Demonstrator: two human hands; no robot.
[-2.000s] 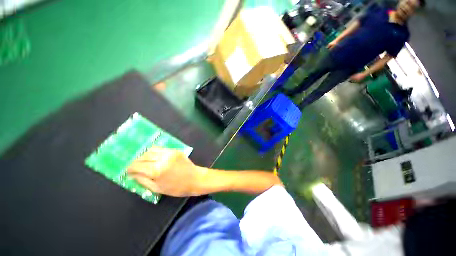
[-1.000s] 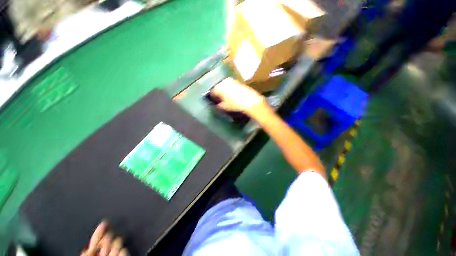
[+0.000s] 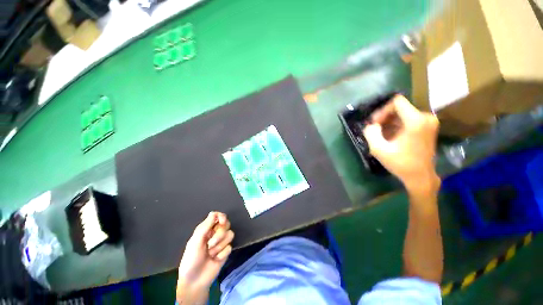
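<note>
A green PCB panel (image 3: 266,170) with six repeated units lies flat and slightly turned on the dark work mat (image 3: 172,179). My right hand (image 3: 405,140) is over the right parts bin (image 3: 356,132), a black tray with dark contents, its thumb and fingers curled; whether it holds a part cannot be made out. My left hand (image 3: 213,244) is above the mat's front edge, below and left of the panel, with fingers curled in and nothing visible in them.
The left parts bin (image 3: 94,220) holds white pieces, with a clear plastic bag (image 3: 40,247) left of it. A cardboard carton (image 3: 476,65) stands behind my right hand. Two more panels (image 3: 174,46) lie on the green surface behind the mat. A blue stool (image 3: 506,193) is at right.
The view has swung and levelled. My right hand remains at the right bin, with its fingers now seen from above. My left hand has come fully into view near the panel.
</note>
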